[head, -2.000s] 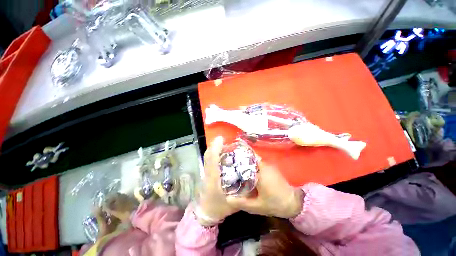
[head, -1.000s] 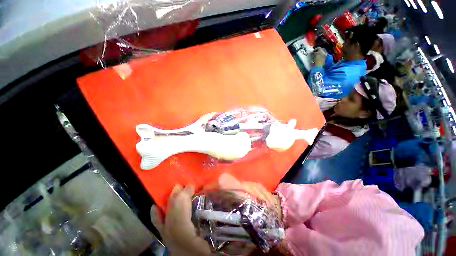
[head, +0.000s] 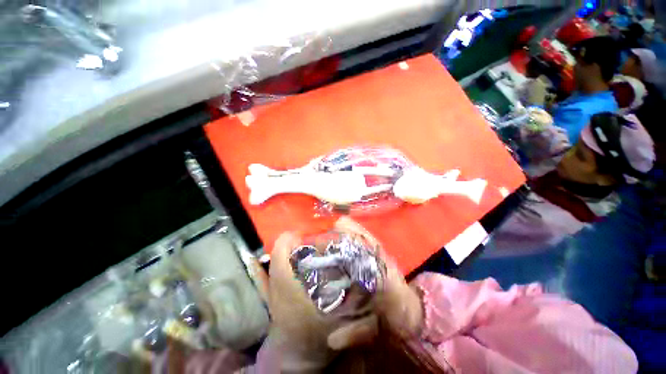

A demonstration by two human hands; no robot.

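Observation:
A clear rounded shell point(head: 337, 272) with shiny silver parts inside is held between my two hands, just in front of the red-orange mat's near edge. My left hand point(head: 296, 303) grips it from the left. My right hand point(head: 387, 285) holds it from the right. On the red-orange mat point(head: 350, 98) lies another clear shell point(head: 365, 159). White bone-shaped pieces point(head: 288, 185) lie on and beside that shell, with knobbed ends pointing left and right. Blur hides the fine detail inside the held shell.
Crinkled clear film point(head: 252, 73) lies behind the mat by the curved white shelf point(head: 168, 84). Silver-and-clear parts sit on the shelf at upper left. A blurred bench with parts point(head: 219, 281) is at lower left. A person in a cap point(head: 584, 168) is at right, others behind.
The view has swung and shifted. The shell, first upright with round silver ends facing me, has been turned in my hands. Both hands stay on it. The pieces on the mat look unmoved since one second ago.

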